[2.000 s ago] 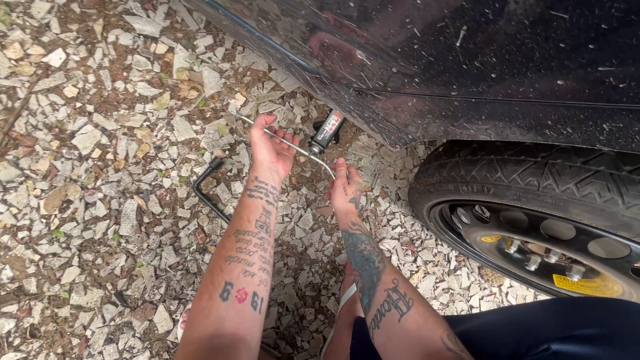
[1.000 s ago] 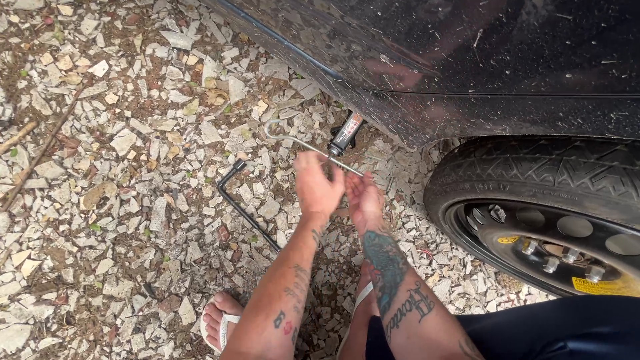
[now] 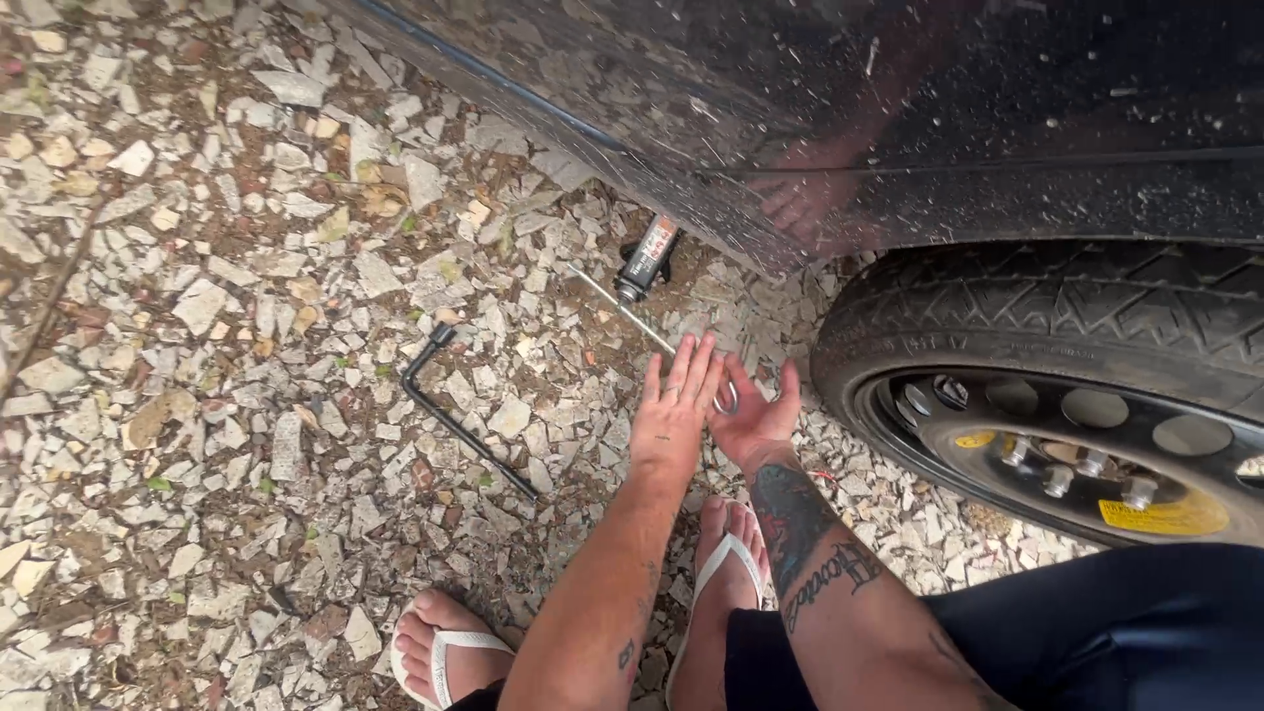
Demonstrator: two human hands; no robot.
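A thin metal crank rod (image 3: 624,311) with a looped end runs past the outer end of a black car jack (image 3: 648,259), which stands on the gravel at the car's lower edge. My left hand (image 3: 676,410) lies at the rod's near end, fingers extended, palm down. Beside it my right hand (image 3: 758,407) is palm up with its fingers spread, next to the loop. Whether either hand bears on the rod is hard to tell. A black L-shaped lug wrench (image 3: 464,427) lies on the gravel left of my hands.
The dark, dirt-specked car body (image 3: 948,118) fills the upper right. Below it is a wheel with a black tire (image 3: 1037,306), a black steel rim and lug nuts (image 3: 1091,462). My feet in white flip-flops (image 3: 459,640) stand on broken stone. A thin stick (image 3: 61,286) lies far left.
The rod has turned: its looped end, at the upper left a second ago, is now at the lower right by my hands. My fingers have opened out from their earlier curled hold.
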